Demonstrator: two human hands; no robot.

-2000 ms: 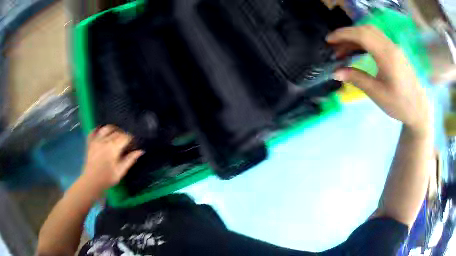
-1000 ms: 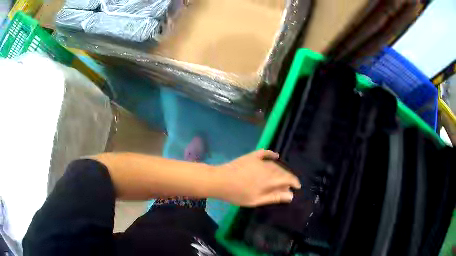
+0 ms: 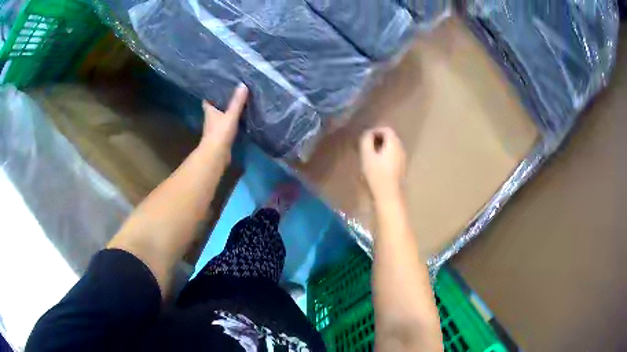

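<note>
Grey bagged housings (image 3: pixel 275 55) lie in rows under cloudy film on the stack at the top of the view. My left hand (image 3: pixel 225 122) is at their near left edge, thumb and fingers spread against the film. My right hand (image 3: pixel 382 152) is curled over the bare cardboard layer sheet (image 3: pixel 440 130), right of the bags and not touching them. Whether its fingers hold anything cannot be told. Shiny stretch film (image 3: pixel 491 206) runs along the sheet's edge.
A green crate (image 3: pixel 344 302) stands below the stack's near edge, partly behind my right forearm. Another green crate (image 3: pixel 34 41) is at the upper left. An open carton with whitish film (image 3: pixel 62 151) is at the left. Brown cardboard (image 3: pixel 557 254) is at the right. Blue floor shows between.
The view has turned from the green crate of black housings to the wrapped stack. One hand has left the crate; both hands are now at the stack.
</note>
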